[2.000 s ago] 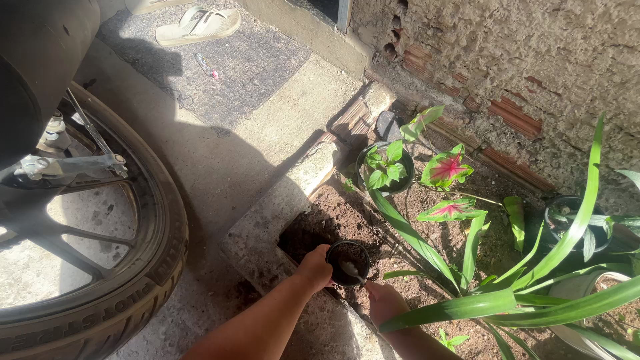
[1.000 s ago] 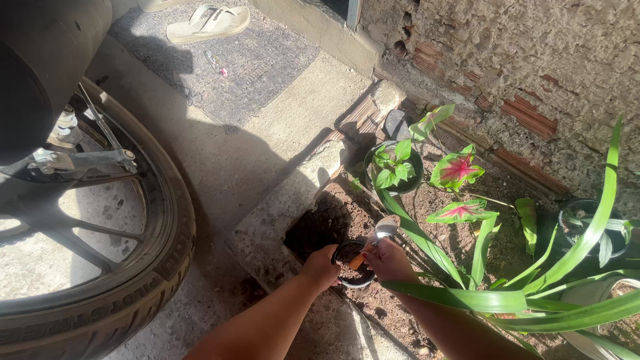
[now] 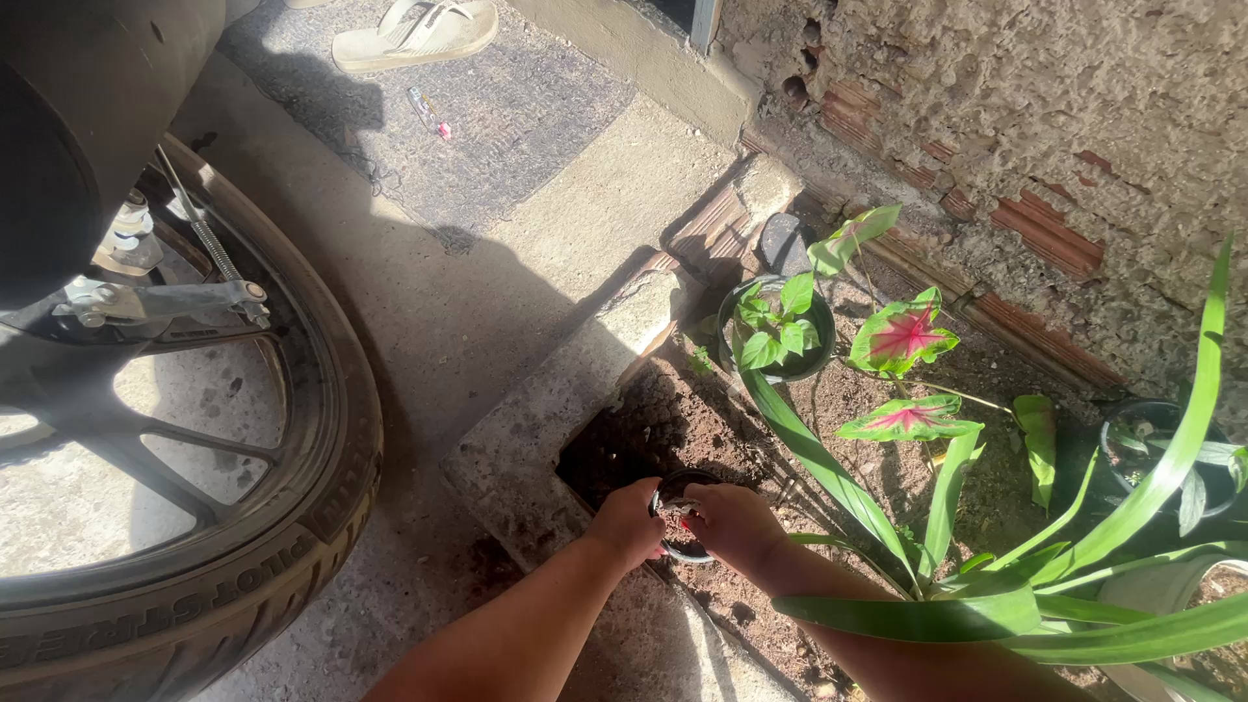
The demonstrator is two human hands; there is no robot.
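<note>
A small dark pot with a pale rim [image 3: 688, 554] holds brown soil over the open bed. My left hand [image 3: 627, 522] grips its left side, the thumb near the rim. My right hand [image 3: 733, 526] reaches over its right side, fingers curled down at the soil around a small, light-coloured hand tool [image 3: 678, 506], mostly hidden by the fingers. Loose brown soil [image 3: 702, 429] and a dark hollow lie just beyond the pot, inside the concrete border [image 3: 546, 419].
A potted leafy seedling [image 3: 778, 327], a pink-centred caladium [image 3: 902, 333] and long strap leaves [image 3: 1160, 497] stand to the right, some leaves over my right forearm. A motorcycle wheel [image 3: 341, 419] is at left. A sandal [image 3: 419, 37] lies on a mat; a rough wall [image 3: 975, 127] rises behind.
The tool stood up above the pot one second ago; now it lies low under my right fingers. My right hand has moved left over the pot. My left hand keeps its hold.
</note>
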